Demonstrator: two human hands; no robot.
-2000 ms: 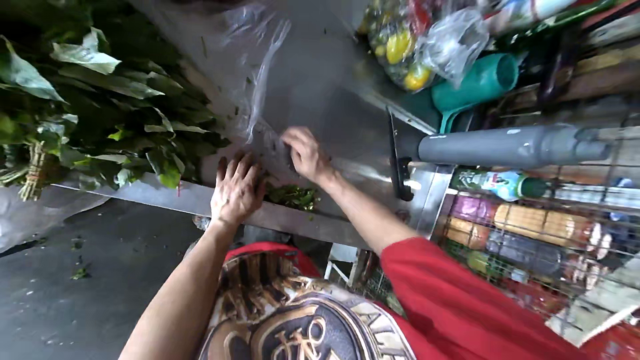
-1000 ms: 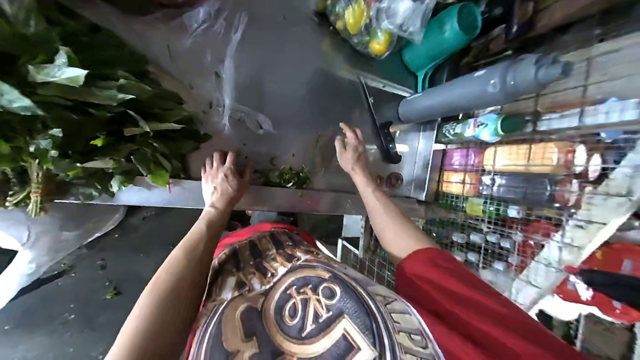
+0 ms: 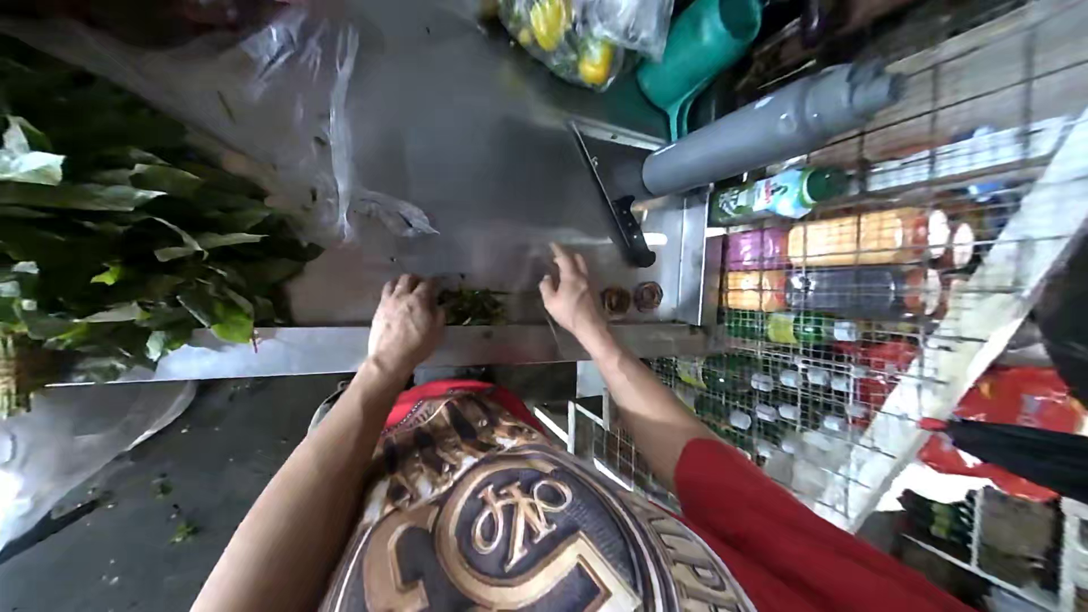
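Observation:
My left hand (image 3: 406, 321) rests at the front edge of the metal counter (image 3: 501, 191), its fingertips touching the surface just left of a small heap of green leaf scraps (image 3: 473, 306). To the right of that heap, my right hand (image 3: 574, 293) is over the counter with fingers apart and nothing seen in them. Beyond it, a knife (image 3: 625, 212) with a black handle lies on the metal, and two small round brown objects (image 3: 631, 297) sit beside my right wrist. Large bundles of leafy greens (image 3: 153, 246) lie left of my left hand.
A crumpled clear plastic sheet (image 3: 340, 136) covers part of the counter. At the back right are a bag of yellow produce (image 3: 552, 30), a green plastic jug (image 3: 701, 51) and a grey pipe (image 3: 765, 127). A wire rack (image 3: 816, 340) with bottles stands on the right.
Two seconds ago my hands were closer together, by the leaf scraps; my right hand has moved away to the right. The view has shifted somewhat.

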